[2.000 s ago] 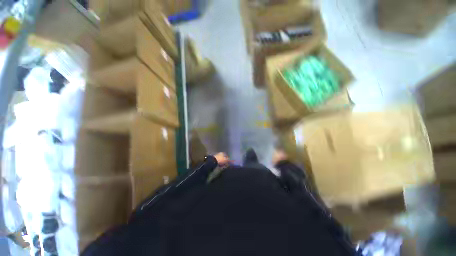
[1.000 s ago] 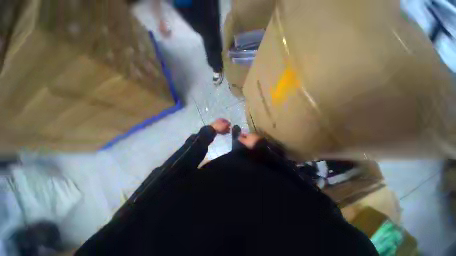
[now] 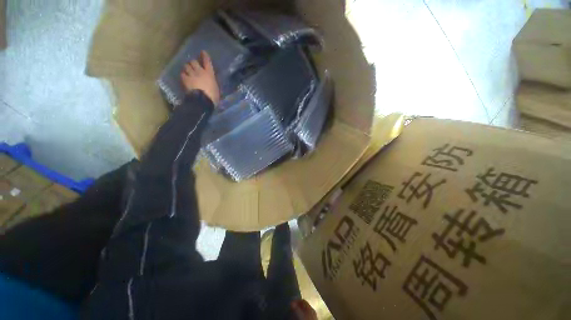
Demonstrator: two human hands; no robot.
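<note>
Bagged ribbed panels (image 3: 250, 140), grey-blue in shiny clear plastic, lie jumbled in a large round-walled cardboard bin (image 3: 257, 203). My left hand (image 3: 200, 78) is inside the bin, fingers spread on top of a bagged panel (image 3: 231, 53) at the left of the pile. It lies flat on the panel and is not closed around it. My right hand (image 3: 303, 310) is low at the bottom edge, small and cut off; whether it holds anything cannot be told.
A big printed carton (image 3: 451, 219) stands right of the bin, close to its rim. Brown cartons (image 3: 545, 69) are stacked at the far right. At the left are brown boxes (image 3: 25, 194) with a blue edge (image 3: 47, 172). Pale floor (image 3: 426, 62) shows behind the bin.
The view has moved from the aisle to the round bin. My left hand has gone from in front of my body onto the bagged panels; my right hand is now at the bottom edge.
</note>
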